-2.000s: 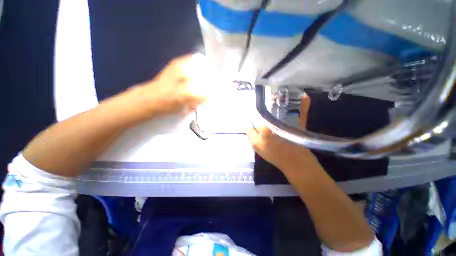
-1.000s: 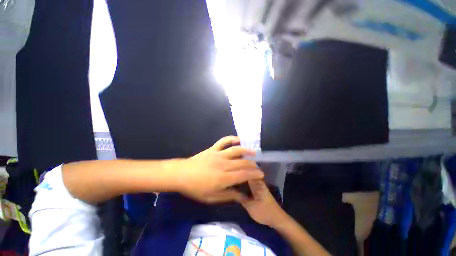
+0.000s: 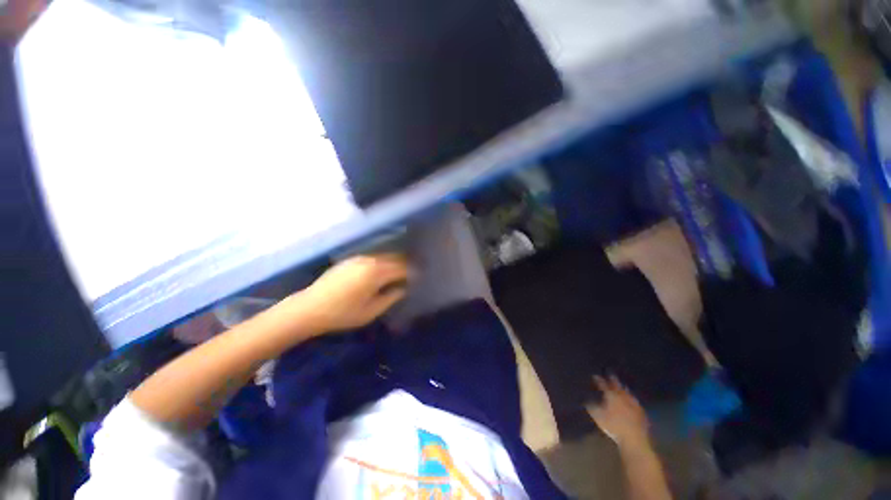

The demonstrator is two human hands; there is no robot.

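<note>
A black fabric panel point(image 3: 430, 88) lies flat on the white machine table, up to its front edge. Another dark panel point(image 3: 29, 234) lies at the table's far left. A squarish black piece point(image 3: 596, 327) lies below table level, right of my lap. My right hand point(image 3: 622, 415) is at its lower edge, fingers spread; I cannot tell whether they only touch it. My left hand point(image 3: 361, 291) is just below the table edge with curled fingers; blur hides whether it holds anything.
The grey table edge point(image 3: 415, 200) runs slanting between the tabletop and my lap. Tan cardboard point(image 3: 666, 273) lies beside the squarish piece. Blue printed material point(image 3: 699, 210) and dark cloth point(image 3: 782, 342) are at the right. The lamp glare washes out the upper left.
The view has swung right and down. My hands, together at the table edge one second ago, are now apart. My right hand has moved right to the lower black piece.
</note>
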